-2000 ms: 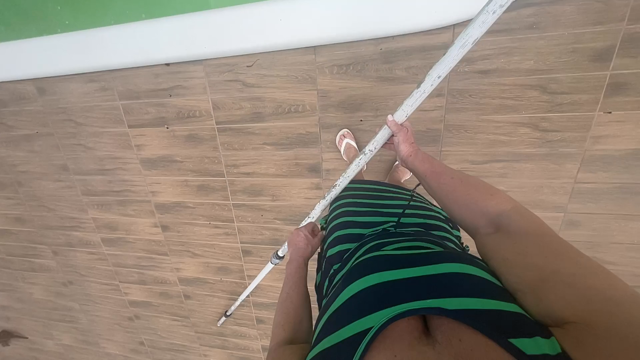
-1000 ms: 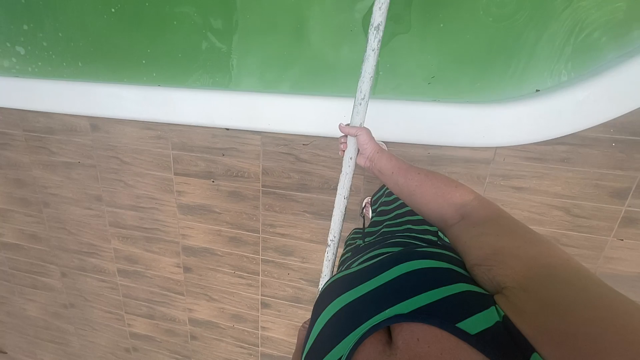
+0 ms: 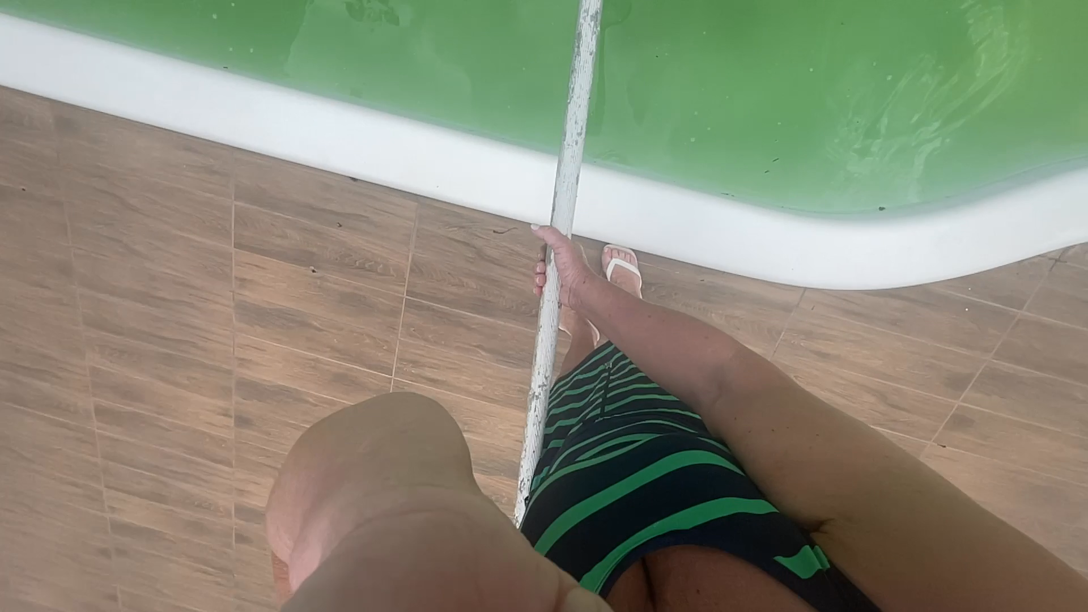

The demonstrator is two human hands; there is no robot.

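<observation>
My right hand [image 3: 561, 265] grips a long pole [image 3: 573, 127] with worn, flaking white paint, its thumb along the top side and its fingers curled around. The pole runs up across the pool's white rim and over the green water, past the top of the view. Its lower part passes along my striped dress and goes out of sight behind my bent left arm. My left hand does not show; only the elbow and upper arm are seen at the bottom.
The white pool rim [image 3: 340, 136] crosses the view and curves at the right. Cloudy green water [image 3: 722, 93] lies beyond it. My feet in white flip-flops [image 3: 623, 265] stand on wood-look floor tiles [image 3: 323, 323], close to the rim.
The pole has swung from a slant over the tiles to a steeper line across the rim and water. My left hand, on the pole two seconds ago, has gone out of sight.
</observation>
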